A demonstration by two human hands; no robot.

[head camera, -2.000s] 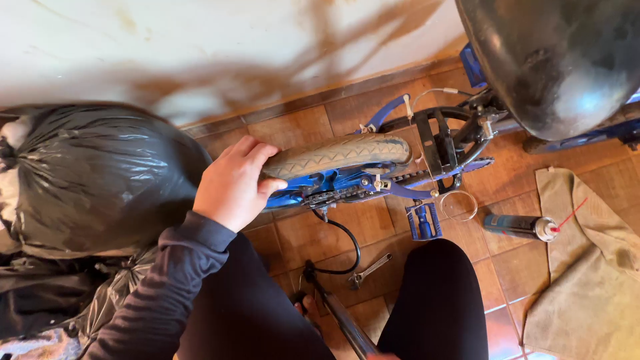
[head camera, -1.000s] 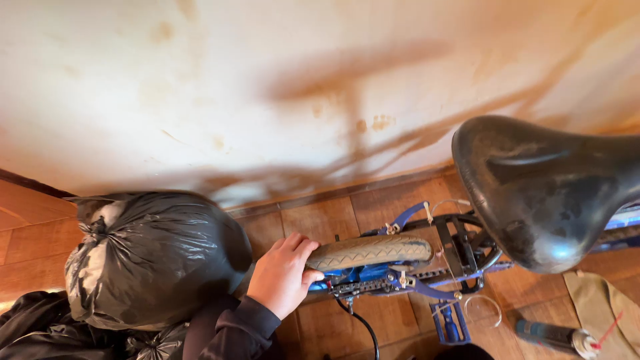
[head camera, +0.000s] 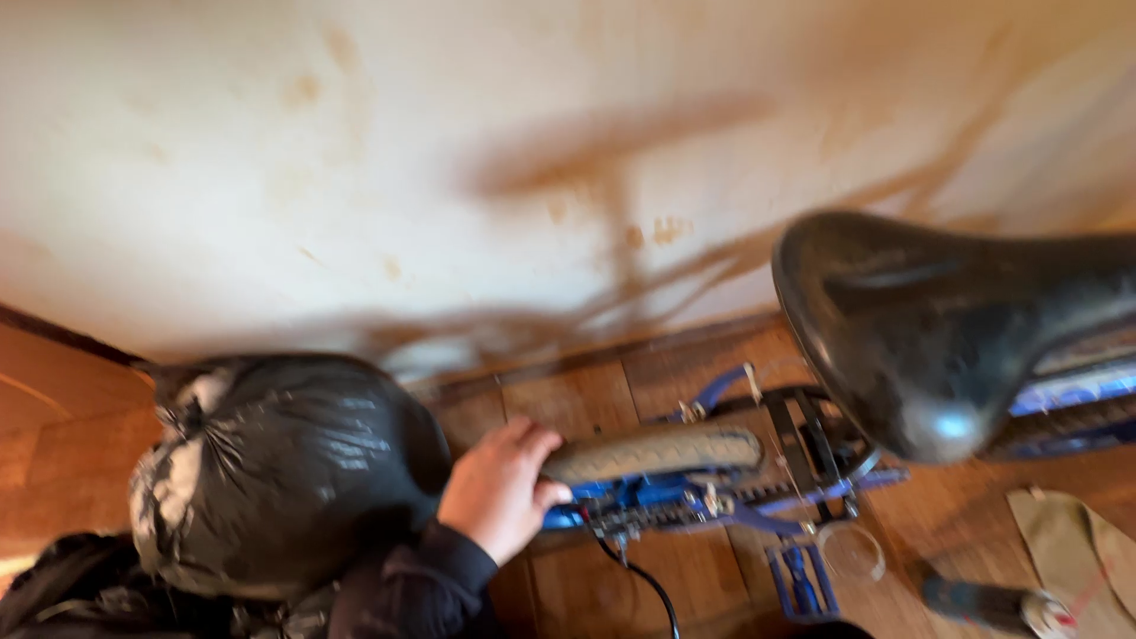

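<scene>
My left hand rests on the end of a bicycle's rear tire, its fingers over the top and its thumb at the near side. Beside the wheel run the chain and sprockets, and blue brake arms stand on both sides of it. A black saddle hides part of the frame at the right. A blue pedal shows below the frame. My right hand is out of view.
A full black plastic bag sits left of my hand, close to the white wall. On the tiled floor at the lower right are a spray can and a tan cloth. A black cable curves down from the wheel.
The view has swung up toward the wall, and my legs have mostly left it. My left hand is on the tire throughout.
</scene>
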